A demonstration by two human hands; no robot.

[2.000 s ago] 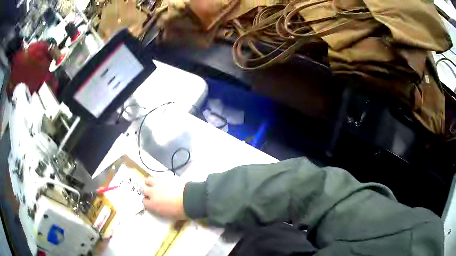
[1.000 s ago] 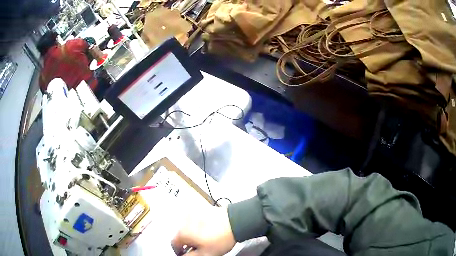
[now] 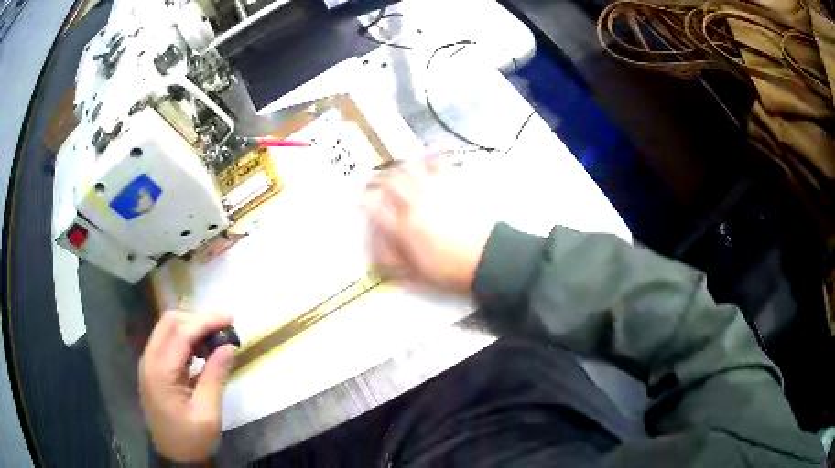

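Observation:
My left hand [image 3: 188, 384] is at the lower left, over the table's front edge. Its thumb and fingers pinch a small dark round piece [image 3: 220, 341], perhaps a bobbin case. My right hand [image 3: 417, 224] is blurred over the right part of the taped paper [image 3: 302, 219]. Its fingers point left, and I cannot tell if it holds anything. The white sewing machine head [image 3: 151, 187] with a blue emblem stands at the left, beyond my left hand. A yellow plate [image 3: 247, 183] is beside its needle area.
A pink stick [image 3: 286, 143] lies near the needle area. A thin black cord [image 3: 439, 110] loops over the white table at the back, close to my right hand. Yellow-brown tape [image 3: 302, 320] runs along the paper's front. Brown garment pieces [image 3: 787, 91] with straps hang at the upper right.
The view has tilted down and the screen has left it. My left hand has come into view with the dark piece. My right hand has moved up the paper from the table's lower edge.

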